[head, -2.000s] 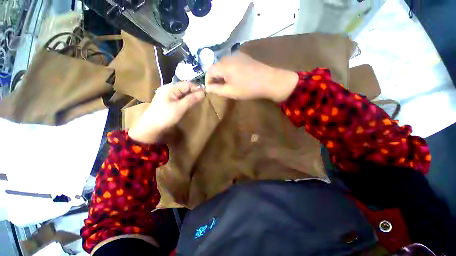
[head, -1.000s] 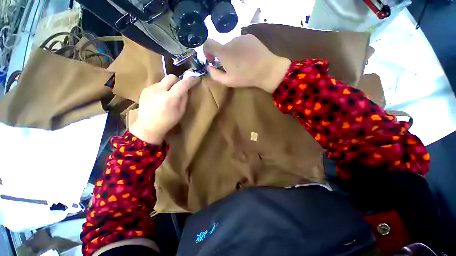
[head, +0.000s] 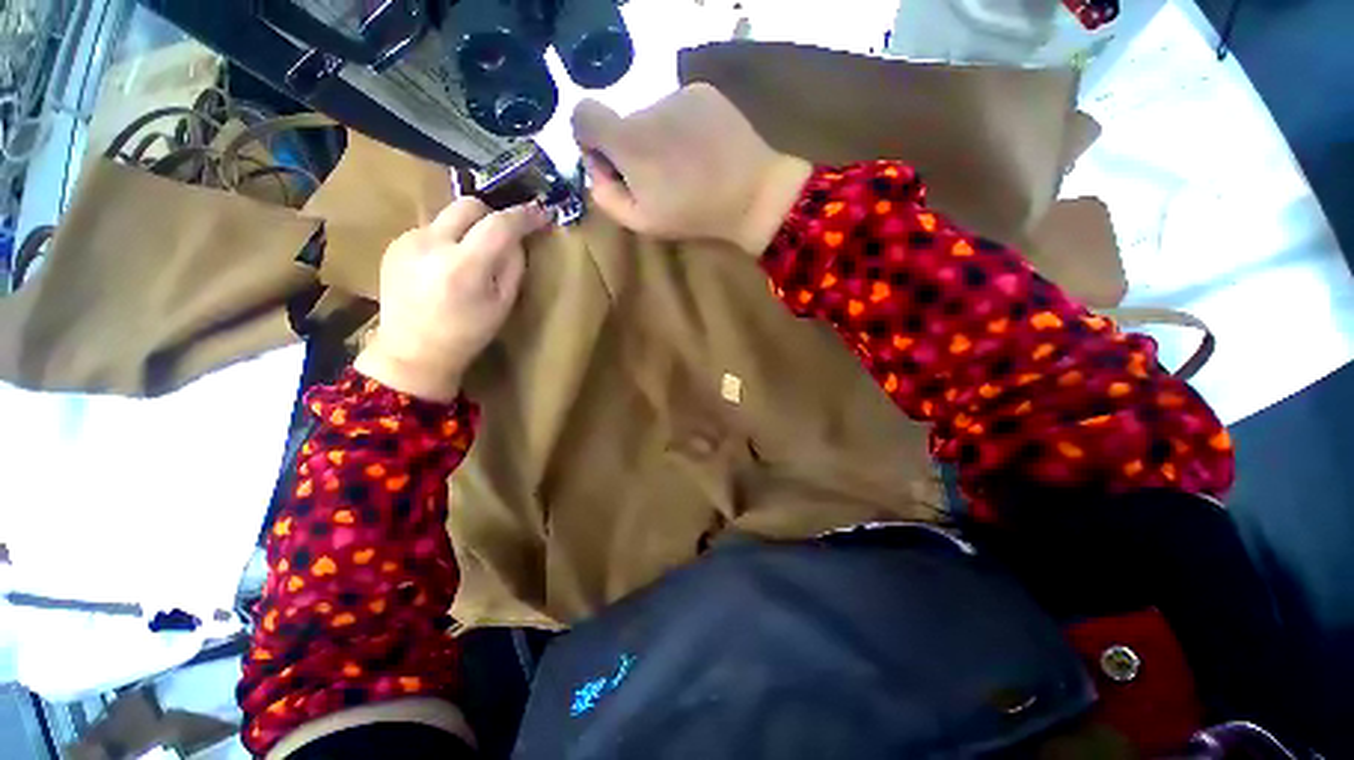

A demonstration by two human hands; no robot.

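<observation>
The tan-brown bag body panel point(head: 668, 386) lies from the sewing machine down to the apron, creased, with a small pale label point(head: 731, 389) on it. My left hand point(head: 453, 282) pinches the panel's edge just left of the presser foot point(head: 561, 204). My right hand point(head: 676, 164) holds the panel at the right of the presser foot, fingers curled. The fingertips of my right hand are partly hidden. The needle is too small to make out.
The sewing machine head point(head: 512, 60) with dark round knobs stands above my hands. Brown bag pieces point(head: 164, 275) with strap loops lie at left over white material. A brown strap loop point(head: 1173, 319) sticks out at right above white sheets point(head: 1233, 193). A red tool is cut off at the top right.
Both hands and the panel's upper edge have moved up to the presser foot. The panel has bunched more near the apron. The whole view has also shifted slightly.
</observation>
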